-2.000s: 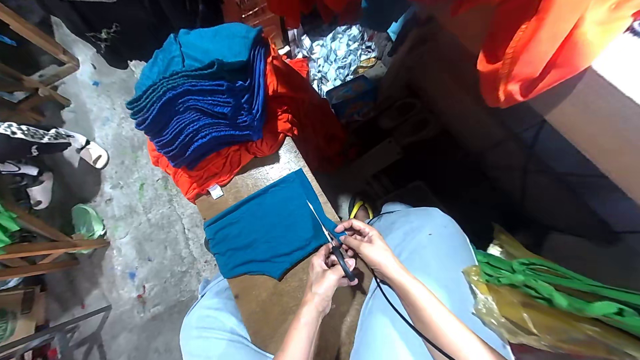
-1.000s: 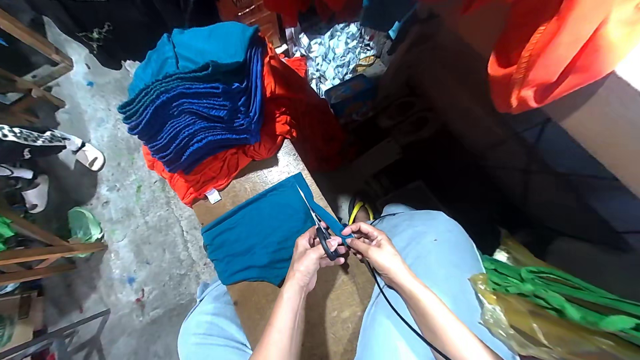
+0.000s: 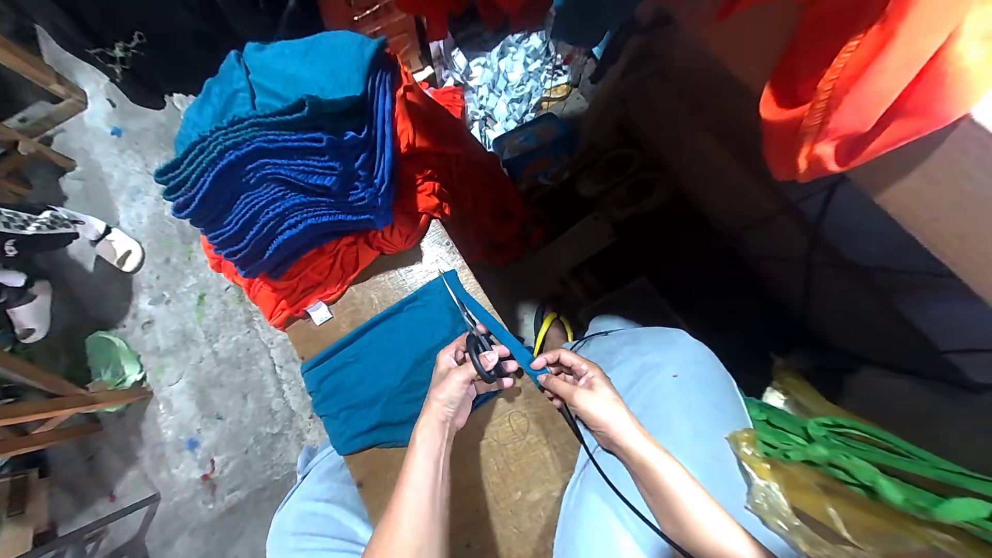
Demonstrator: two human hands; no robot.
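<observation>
My left hand [image 3: 465, 376] holds black-handled scissors [image 3: 471, 325], fingers around the handles, blades pointing up and away over a folded teal garment [image 3: 387, 372]. The blades look nearly closed. Between finger and thumb, my right hand [image 3: 570, 384] pinches the edge of a narrow teal strip of cloth [image 3: 504, 333] that runs along the garment's right side. The garment lies on a wooden bench [image 3: 496, 480] between my knees. A black cord passes beneath my right hand; whether the fingers touch it I cannot tell.
Beyond the garment, a stack of folded blue and teal garments [image 3: 287, 170] sits on red cloth [image 3: 341, 271]. White fabric scraps [image 3: 508, 81] are heaped at the back. Green strips [image 3: 876, 465] lie with yellowish plastic at the right. Orange cloth [image 3: 860, 93] hangs at upper right.
The scissors have turned in my left hand since the first frame. My right hand has drawn back a little to the right, and more of the teal strip shows between the hands.
</observation>
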